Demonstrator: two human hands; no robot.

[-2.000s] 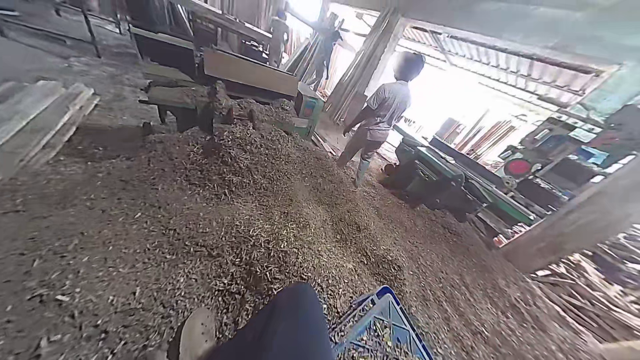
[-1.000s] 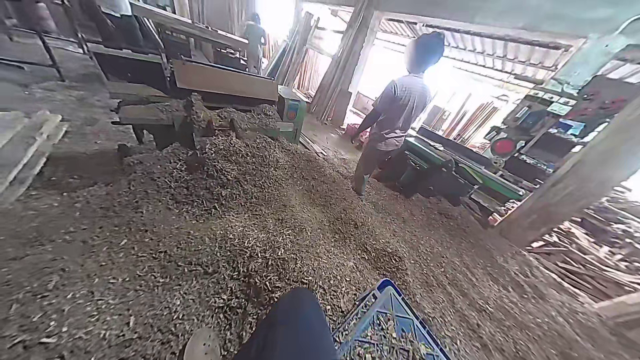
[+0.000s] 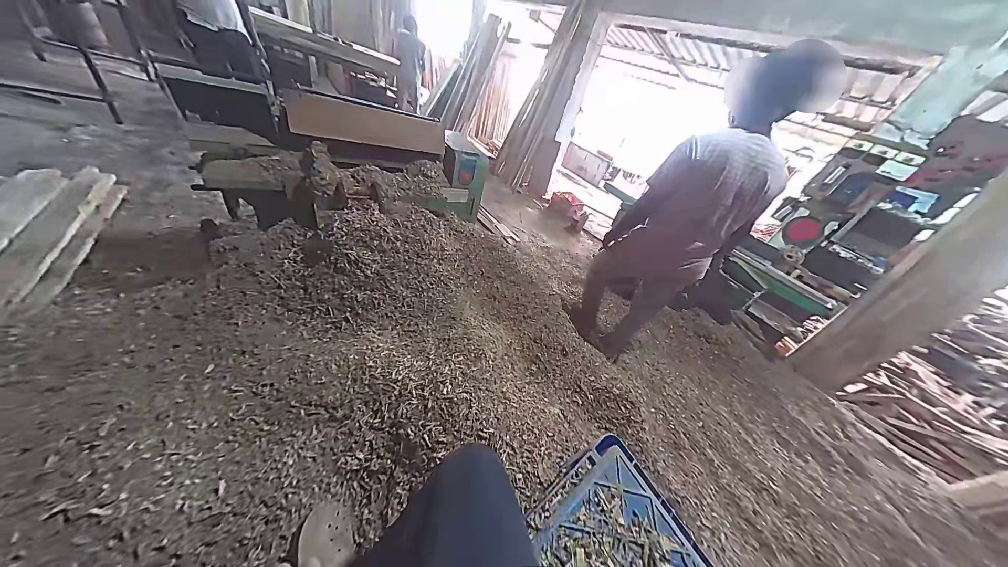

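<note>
Neither my left hand nor my right hand shows in the head view. At the bottom edge, right of my dark-clothed knee, a blue plastic crate (image 3: 657, 504) holds wood shavings (image 3: 602, 528); its lower part is cut off by the frame, so what touches it there is hidden. A light-coloured shoe (image 3: 327, 535) shows left of the knee. More shavings (image 3: 425, 362) cover the floor around the crate and rise in a heap toward the machine.
A person (image 3: 701, 197) stands ahead to the right, near a green machine (image 3: 780, 287). A woodworking machine (image 3: 362, 126) stands behind the heap. Boards (image 3: 55, 228) lie at the left. A post (image 3: 906, 276) and a pile of wood offcuts (image 3: 929, 409) are at the right.
The person ahead appears larger and further right than before. The blue crate stays at the bottom of the view beside my knee.
</note>
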